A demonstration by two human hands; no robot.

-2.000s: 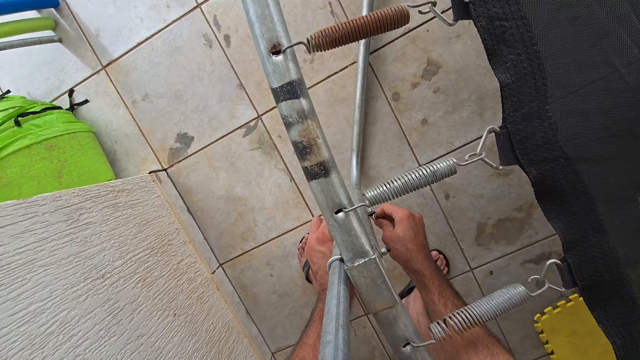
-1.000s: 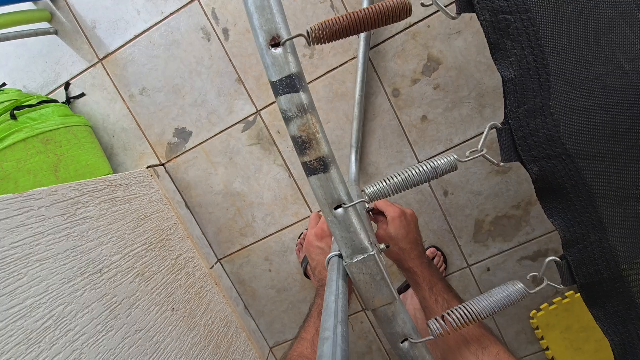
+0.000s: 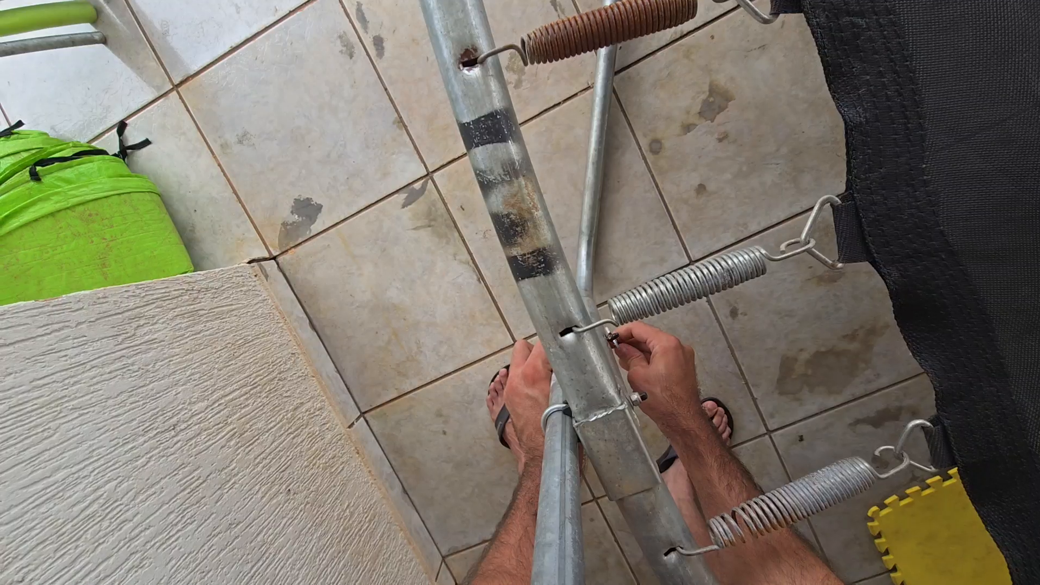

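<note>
A curved galvanized trampoline frame tube runs from top to bottom through the head view. My left hand is at its left side, beside a steel upright pole; its fingertips are partly hidden behind the tube. Right of the tube, my right hand pinches a small metal bolt or nut at the tube's side. Just below, a second bolt sticks out near the weld. A silver coil spring hooks into the slot above my right hand. Another silver spring is lower right.
The black trampoline mat hangs at the right, with a rusty spring above. A thinner steel tube lies beyond the frame. At left are a textured white wall top and green padding. A yellow foam mat is lower right.
My right hand has shifted slightly, and the small metal piece at its fingertips now shows beside the tube. My left hand stays by the tube and pole.
</note>
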